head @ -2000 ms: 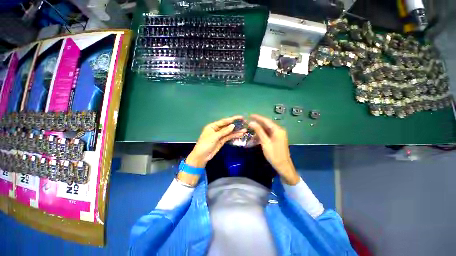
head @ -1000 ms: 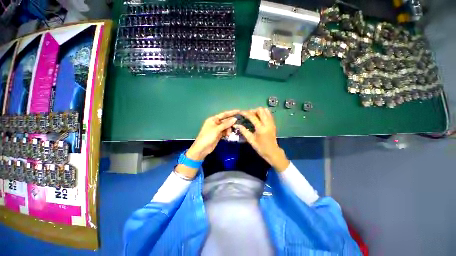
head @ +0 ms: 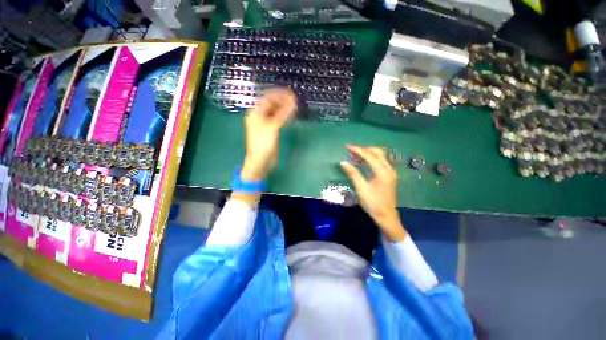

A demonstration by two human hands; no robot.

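Note:
My left hand [head: 267,129], with a blue wristband, is blurred over the front edge of the clear component tray [head: 232,74]. A dark blur shows beside its fingertips; I cannot tell whether it holds anything. My right hand [head: 376,180] is low over the green mat, thumb and forefinger apart, with a small dark spot between them that I cannot identify. Small dark round parts [head: 416,162] stand in a row to its right, the leftmost blurred. Bright silvery hardware [head: 338,194] lies at the front table edge, left of my right hand.
A silver-white box [head: 421,61], likely a screw feeder, stands behind the round parts. A heap of silver-gold modules [head: 548,129] covers the bench's right. At left, printed cardboard [head: 109,99] carries rows of circuit board modules [head: 86,182]. Dark equipment stands at the back.
My hands were together over a dark and silvery piece at the front edge. They have parted: the left moved up and left to the tray, the right towards the round parts. The view shifted.

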